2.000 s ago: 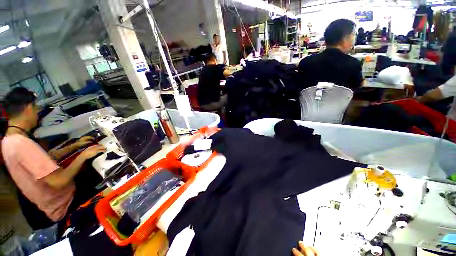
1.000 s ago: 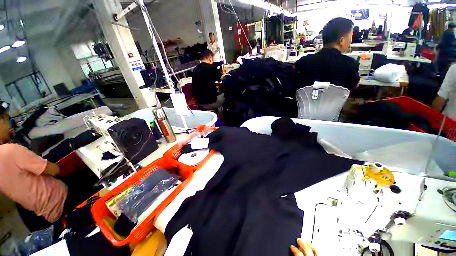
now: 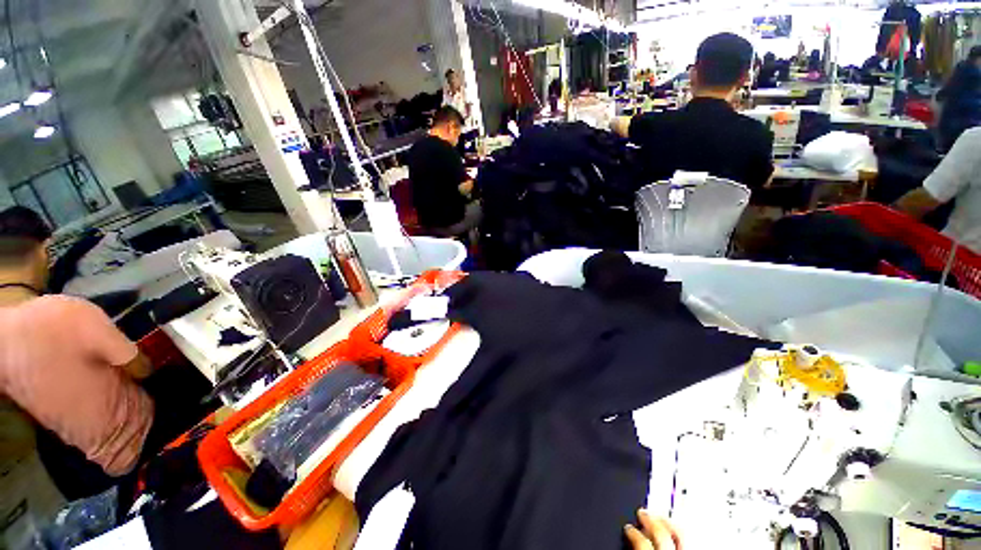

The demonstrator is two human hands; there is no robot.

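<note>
A large black garment piece [image 3: 527,419] lies spread over the white table left of the white sewing machine [image 3: 861,440]. A small white tag [image 3: 611,417] shows on the cloth. Only the fingers of one hand [image 3: 652,532] show at the bottom edge, at the cloth's right edge beside the machine. They look like my right hand's, but the picture's edge cuts the hand off, and its grip is hidden. My left hand is not in view.
An orange plastic basket [image 3: 221,473] with a plastic-wrapped packet [image 3: 317,414] stands left of the cloth. A pale blue-grey trough [image 3: 839,306] runs behind the table. A yellow part [image 3: 809,371] sits on the machine. People sit or stand left, behind the trough and far right.
The camera view has shifted slightly. The fingers and the black cloth stay nearly the same. The person in the pink shirt has turned and leaned; the person at far right has moved an arm to the red basket.
</note>
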